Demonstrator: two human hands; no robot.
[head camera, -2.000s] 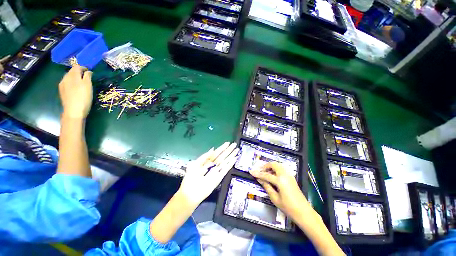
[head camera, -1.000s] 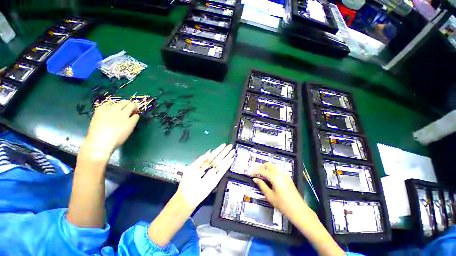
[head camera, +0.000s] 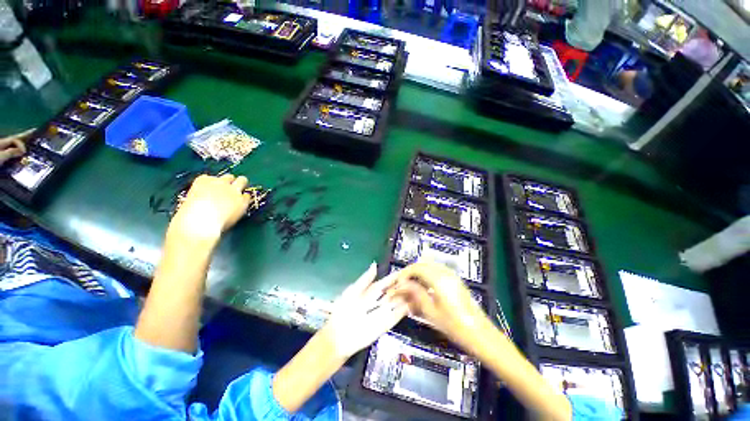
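My left hand (head camera: 362, 316) is palm up at the near left edge of the near foam tray (head camera: 487, 304), with small dark bits (head camera: 380, 307) on the palm. My right hand (head camera: 436, 296) is over the left palm and fingers, its fingertips bent down at them. Whether the right fingertips pinch a part cannot be told. The tray holds silver phone housings (head camera: 421, 374) in its slots. The hands cover much of the second-nearest slot.
A second foam tray (head camera: 602, 308) stands to the right, with white paper (head camera: 670, 300) beyond. At left, another person's hand (head camera: 210, 205) is on the pale strip pile (head camera: 256, 198), near black strips (head camera: 292, 224), a blue bin (head camera: 168, 127) and a clear bag (head camera: 226, 145).
My right hand has moved from the tray slot left to my left palm. The neighbour's hand went from the bin to the pale pile. The view has tilted up, so the bench appears lower.
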